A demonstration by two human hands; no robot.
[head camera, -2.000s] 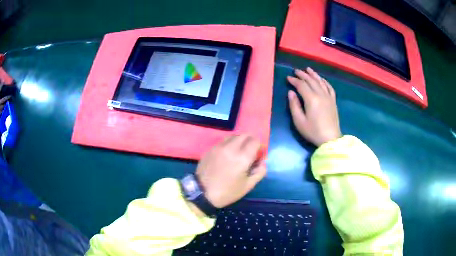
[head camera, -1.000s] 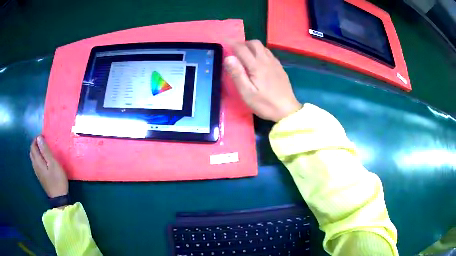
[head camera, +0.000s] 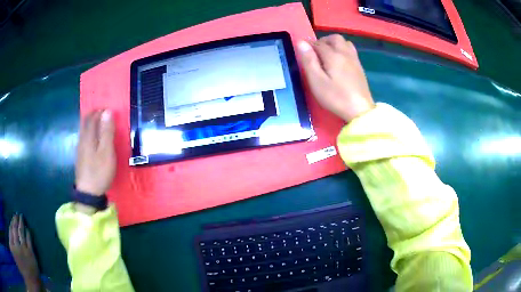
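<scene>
The tablet (head camera: 220, 97) lies on the red foam pad (head camera: 228, 182), its screen lit with overlapping pale windows over a dark window and blue wallpaper. A barcode label (head camera: 321, 154) is on the pad's lower right part. My left hand (head camera: 96, 151), with a dark wrist strap, rests flat on the pad's left edge area, beside the tablet. My right hand (head camera: 337, 74) is at the pad's upper right edge, thumb near the tablet's right side; its grip on the pad is unclear. The dark keyboard (head camera: 285, 251) lies in front of the pad, apart from it.
Another red pad (head camera: 394, 35) with a dark tablet (head camera: 417, 14) lies at the top right, cut off by the picture edge. The green surface (head camera: 423, 85) shines with reflections. Another person's hand (head camera: 24, 245) and blue clothing show at the lower left.
The pad and tablet have turned counterclockwise and shifted right since a second ago. My left hand has moved up onto the pad. A pale window now covers most of the colour chart.
</scene>
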